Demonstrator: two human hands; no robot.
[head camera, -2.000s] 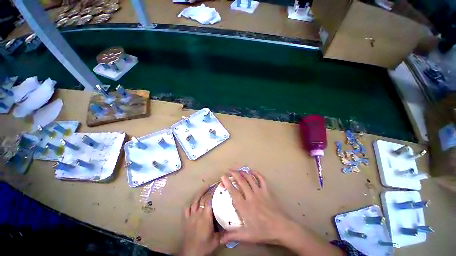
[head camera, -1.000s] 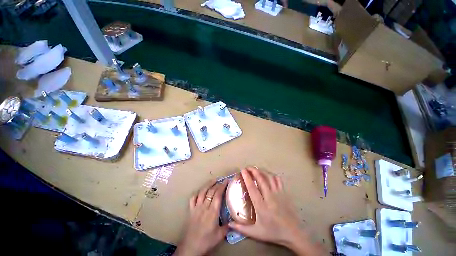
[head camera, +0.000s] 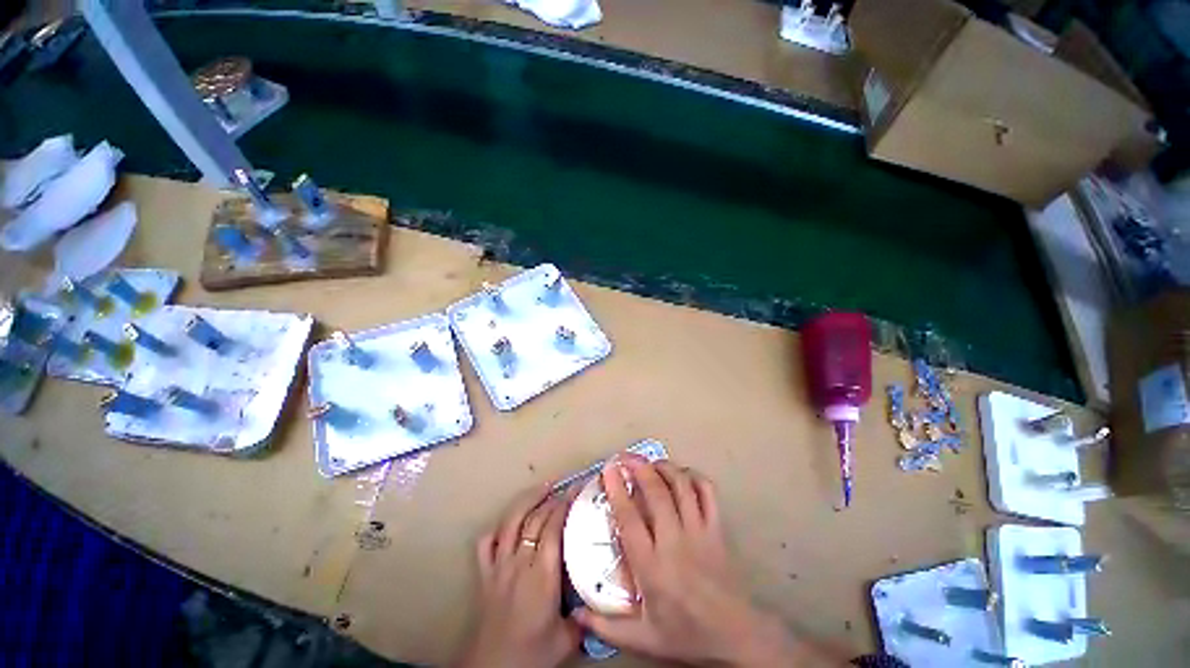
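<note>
A round disc (head camera: 594, 555), cream and shiny, sits tilted over a pale square plate (head camera: 642, 452) at the bottom centre. My left hand (head camera: 525, 574) holds the unit from its left side; a ring shows on one finger. My right hand (head camera: 672, 548) lies over the disc's right side, fingers on its top. Most of the plate, and any posts under the disc, are hidden by the disc and hands.
White plates with posts (head camera: 392, 395) stand left and right (head camera: 1034, 457). A wooden block (head camera: 295, 248), magenta bottle (head camera: 838, 365) and loose clips (head camera: 924, 415) lie behind. A dark green conveyor (head camera: 626, 196) crosses beyond, with an open carton (head camera: 998, 111) across it.
The view has shifted back and forth. Both hands stay on the disc and plate. The disc looked coppery a second ago and looks cream now. The unit on the belt has moved left.
</note>
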